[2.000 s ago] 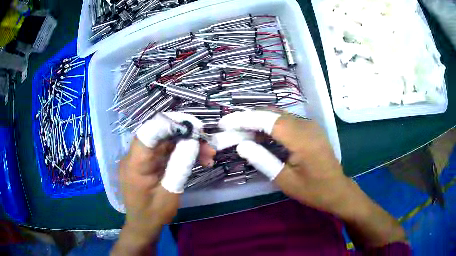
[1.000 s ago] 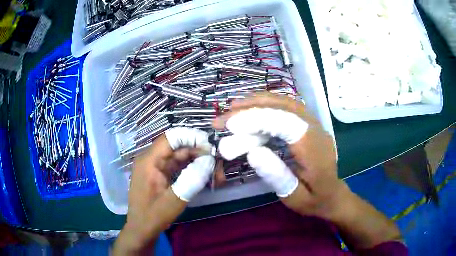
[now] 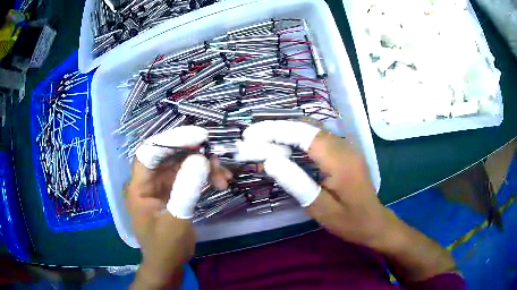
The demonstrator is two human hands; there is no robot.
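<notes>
Both hands wear white finger covers and meet over the front of the central bin (image 3: 363,141). A silver tubular unit (image 3: 224,148) lies level between them. My left hand (image 3: 173,175) pinches its left end between thumb and index finger, where a thin dark and reddish lead or rod shows. My right hand (image 3: 309,164) grips the right end, which its fingers hide. White material at the right fingertips may be a finger cover or a white piece; I cannot tell which. More silver units with dark collars and red wires (image 3: 204,76) fill the bin under and beyond the hands.
An upper bin (image 3: 85,42) of metal tubes is beyond the central bin. A blue tray (image 3: 62,222) of thin rods is at the left, another blue bin (image 3: 8,209) at the far left. A white-parts tray (image 3: 436,127) is at the right. A yellow-and-black object (image 3: 11,34) is far upper left.
My left hand has moved left, away from the right hand, and the silver tube now shows between them. The right hand's fingers have drawn in around its right end. The view has shifted slightly.
</notes>
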